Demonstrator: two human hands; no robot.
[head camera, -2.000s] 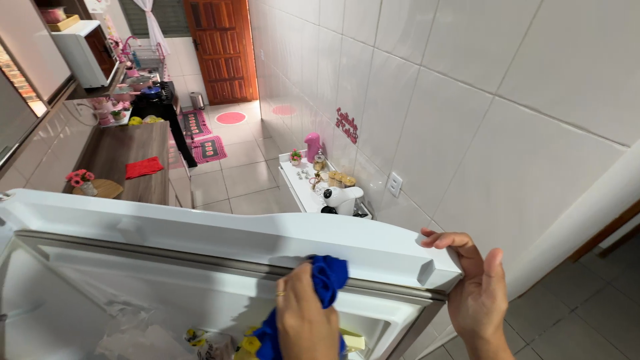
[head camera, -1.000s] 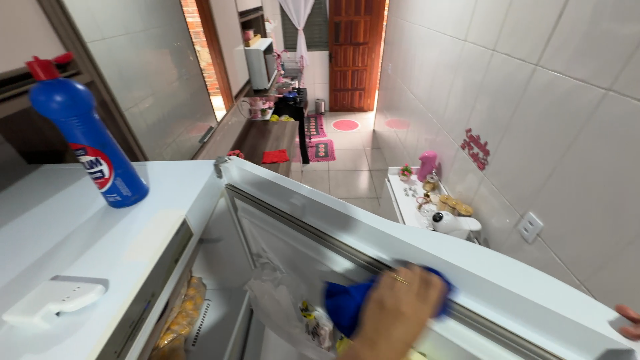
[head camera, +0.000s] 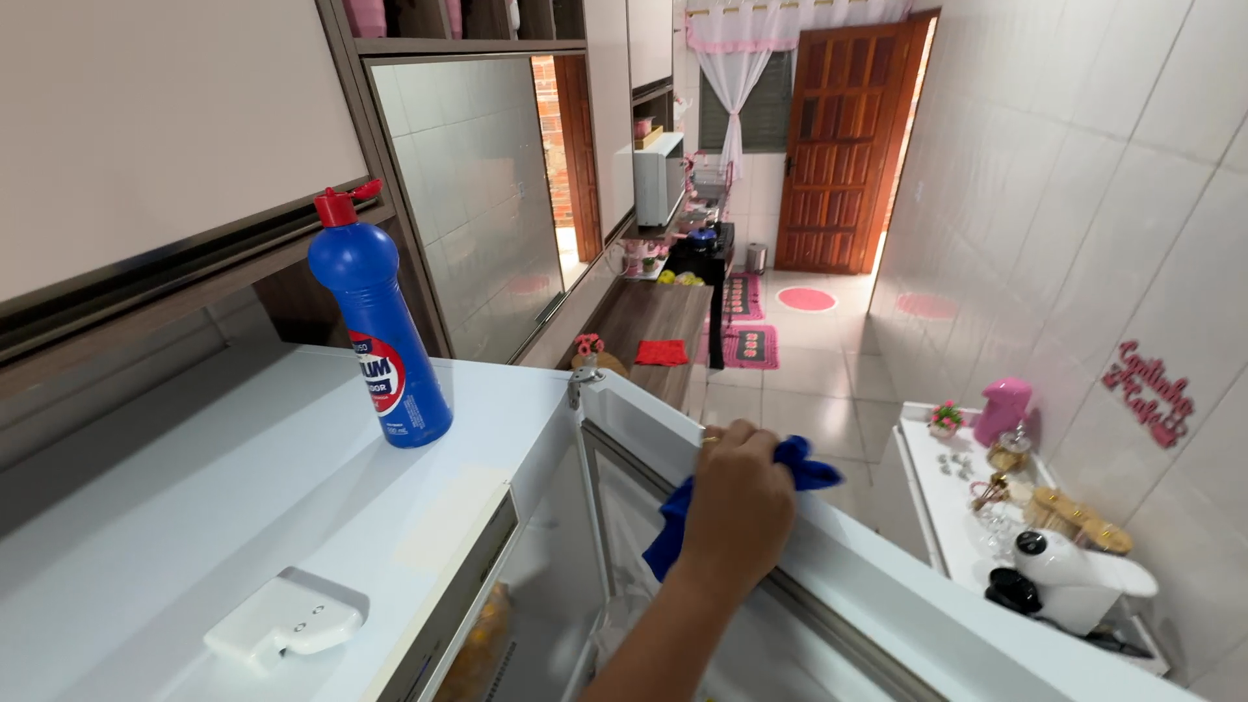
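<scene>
My left hand (head camera: 741, 502) grips a bunched blue cloth (head camera: 673, 531) on the upper edge of the open refrigerator door (head camera: 848, 556); some of the cloth sticks out past the fingers. My right hand is out of view. On the white refrigerator top (head camera: 487, 390) a blue plastic bottle (head camera: 385, 331) with a flipped-open red cap stands upright. A white plastic hinge cover (head camera: 288, 619) lies nearer to me on the same top, and a metal hinge (head camera: 585, 375) shows at the door's corner.
Wall cabinets (head camera: 166, 127) overhang the refrigerator top. Beyond the door is a wooden counter (head camera: 643, 317) with a red cloth (head camera: 662, 352). At right, a white sideboard (head camera: 936, 497) holds a coffee machine (head camera: 1072, 580) against the tiled wall.
My left hand has moved with the blue cloth from the door's inner side onto its top edge, nearer the hinge. My right hand has left the view. The view has swung left.
</scene>
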